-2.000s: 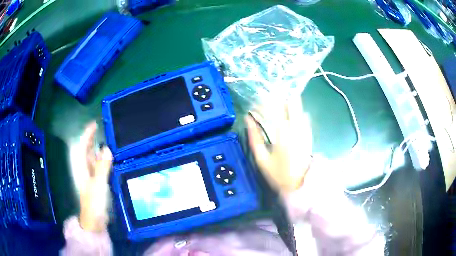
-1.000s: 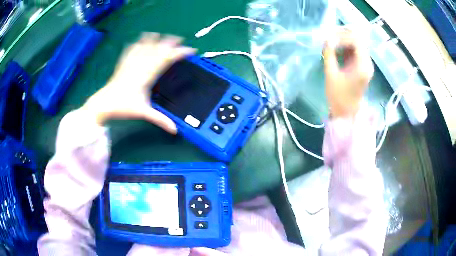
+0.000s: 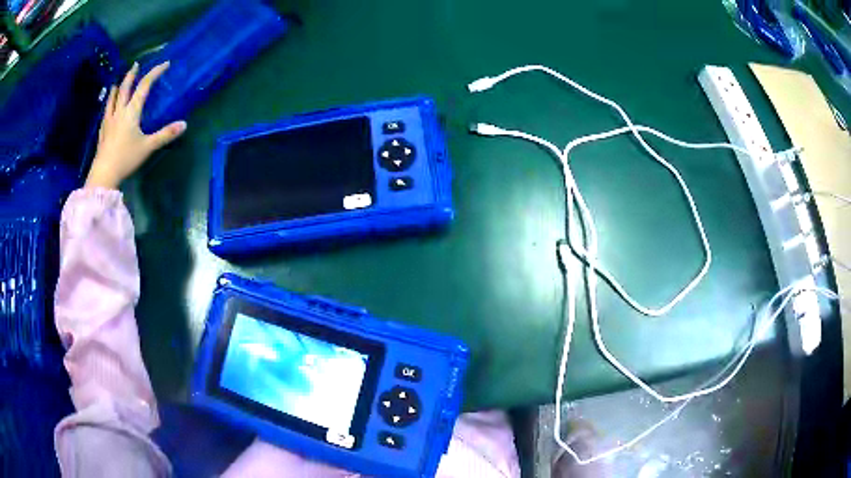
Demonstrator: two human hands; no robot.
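Observation:
A blue handheld unit with a black screen (image 3: pixel 299 173) lies flat in the middle of the green surface. A second blue unit (image 3: pixel 425 350) lies nearer me, tilted, its screen lit blue and white. My left hand (image 3: pixel 131 135) is at the upper left, fingers spread, beside another blue unit (image 3: pixel 210 61); whether it touches that unit is unclear. My right hand is not in view. White cables (image 3: pixel 574 187) lie loose to the right, their plugs (image 3: pixel 481 85) apart from the units.
More blue units (image 3: pixel 33 289) stand stacked along the left edge. A white power strip (image 3: pixel 765 177) with cords plugged in runs down the right, beside a tan board (image 3: pixel 812 140). Clear plastic (image 3: pixel 690 420) lies at the lower right.
My left hand has left the black-screen unit and moved to the upper left. My right hand and the plastic bag by it have gone out of view. The black-screen unit now lies straighter.

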